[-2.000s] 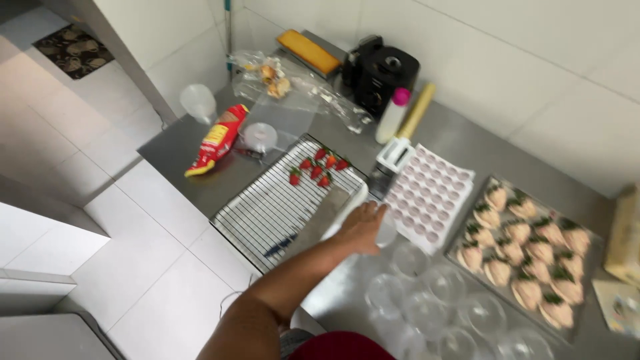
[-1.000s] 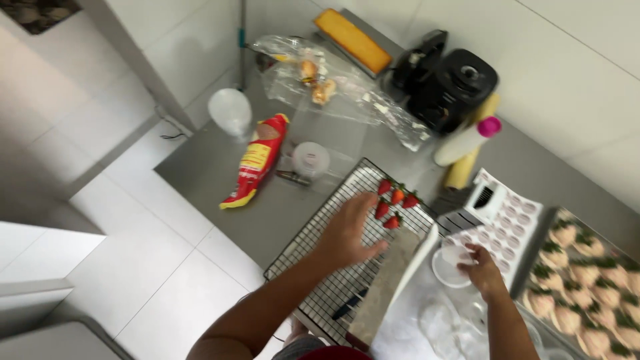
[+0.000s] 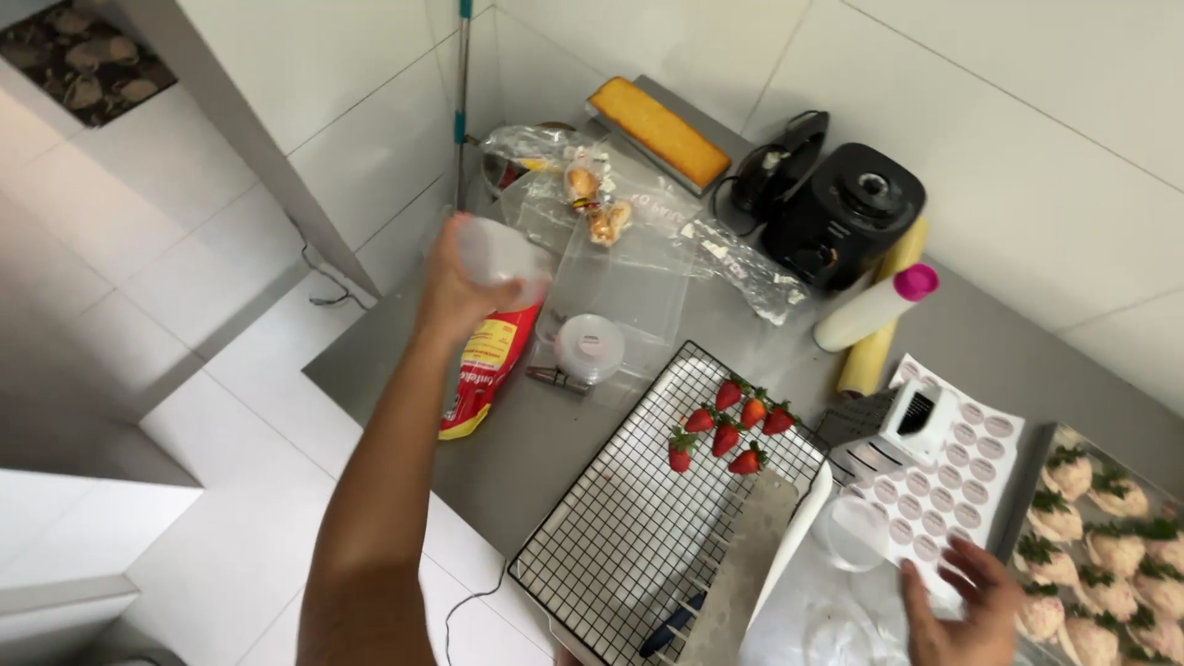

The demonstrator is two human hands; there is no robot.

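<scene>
My left hand is closed around a translucent plastic tub, above a red and yellow packet. At the lower right, my right hand has its fingers apart with nothing between them, beside a clear round cup. More clear plastic pieces lie left of that hand. Several strawberries rest on a black wire rack. A lidded round container stands by a metal piping nozzle. A sheet of round stickers lies under part of a box grater.
A tray of green-topped pink pieces is at the right. A black appliance, a white bottle with a pink cap, a yellow roll and a yellow loaf cake stand along the wall. Plastic wrapping lies before them.
My left hand has moved from over the rack to the tub at the counter's left and grasped it. My right hand has let go of the clear cup.
</scene>
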